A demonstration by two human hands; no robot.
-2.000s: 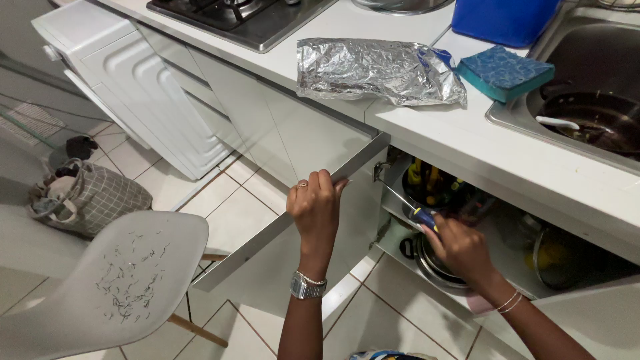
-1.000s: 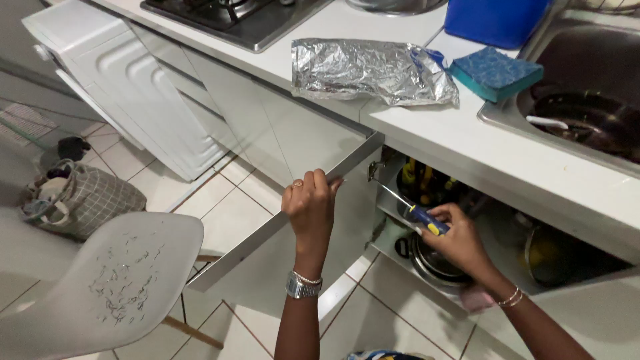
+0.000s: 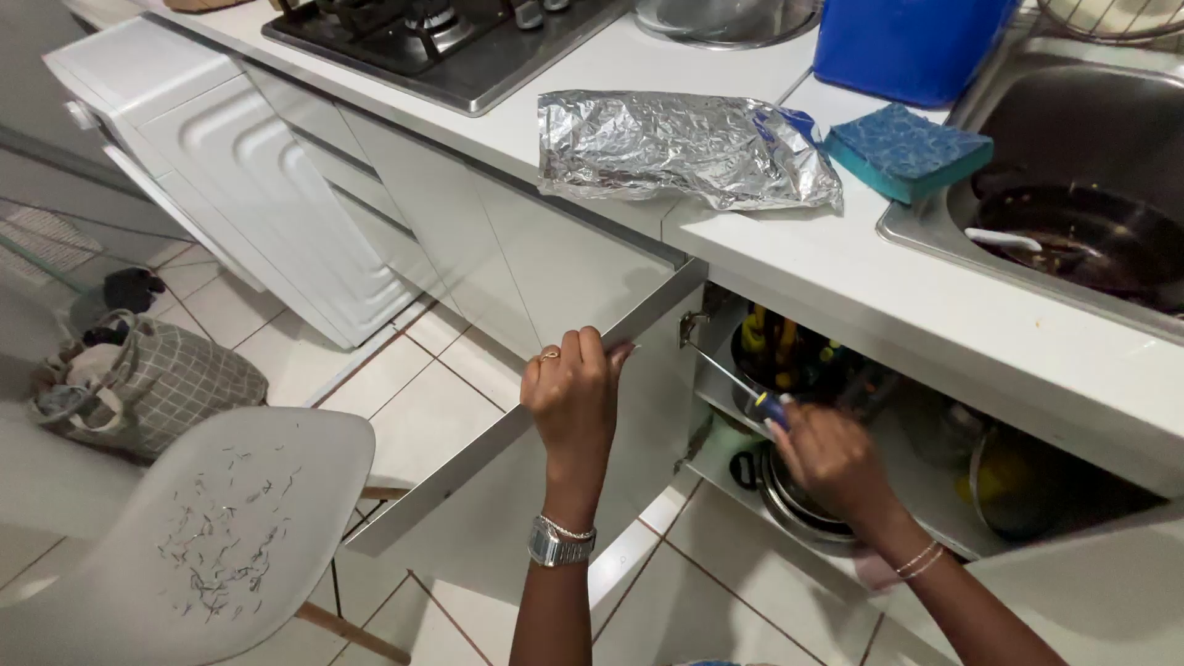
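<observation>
My left hand (image 3: 573, 393) grips the top edge of an open white cabinet door (image 3: 647, 407), fingers wrapped over it. My right hand (image 3: 828, 458) holds a screwdriver (image 3: 770, 407) by its blue and yellow handle. The shaft points up and left, with its tip at or close to the metal hinge (image 3: 689, 328) between door and cabinet. Whether the tip sits in a screw cannot be told. Behind the right hand, the cabinet shelves hold a dark container with yellow-handled utensils (image 3: 768, 342) and, lower down, a metal pot (image 3: 795, 499), partly hidden by the hand.
A foil package (image 3: 684, 153) and a blue sponge (image 3: 911, 148) lie on the white countertop (image 3: 925, 268), beside a sink (image 3: 1017, 102) holding a dark pan (image 3: 1091, 231). A gas hob (image 3: 444, 46) is farther left. A white chair (image 3: 305, 462) and a checked fabric basket (image 3: 185, 379) stand at left.
The screwdriver's tip, over the upper shelf two seconds ago, has moved up and left to the hinge. My left hand has stayed on the door edge.
</observation>
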